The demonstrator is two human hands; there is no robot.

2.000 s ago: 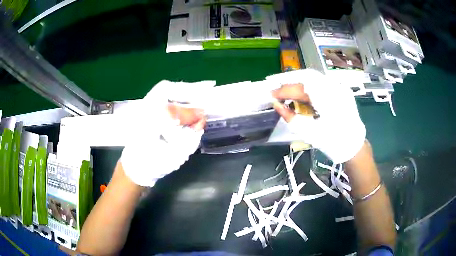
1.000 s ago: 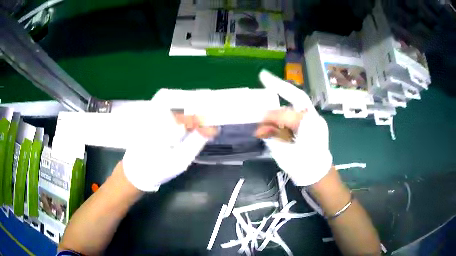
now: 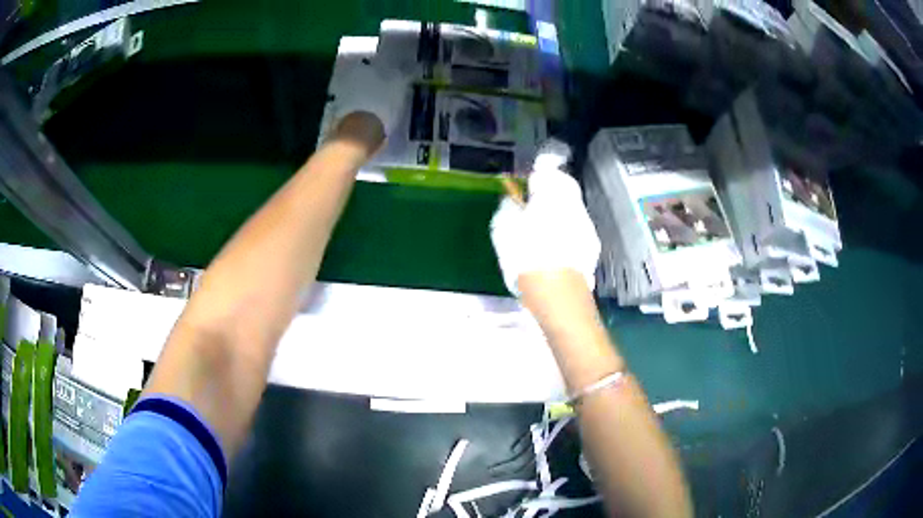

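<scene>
Green-edged retail boxes (image 3: 471, 132) lie on the green belt at the upper middle, printed faces up, with white panels at their left end. My left hand (image 3: 366, 113) reaches over those panels; its white glove blends into them and its fingers cannot be made out. My right hand (image 3: 550, 228), in a white glove, is at the boxes' near right corner. A small orange-brown shape shows by its thumb; whether it is an item or a fingertip is unclear.
A white ledge (image 3: 415, 344) runs between belt and dark bench. Peeled strips (image 3: 506, 496) lie on the bench. Hang-tab boxes (image 3: 673, 218) stand at right, green-edged ones (image 3: 43, 415) at left. A blue-purple bar (image 3: 548, 61) lies beside the belt boxes. A metal frame (image 3: 71, 192) crosses the upper left.
Both hands have moved forward from above the bench to the belt boxes and spread apart. The box held between them earlier is no longer there. The view has shifted, showing more of the belt.
</scene>
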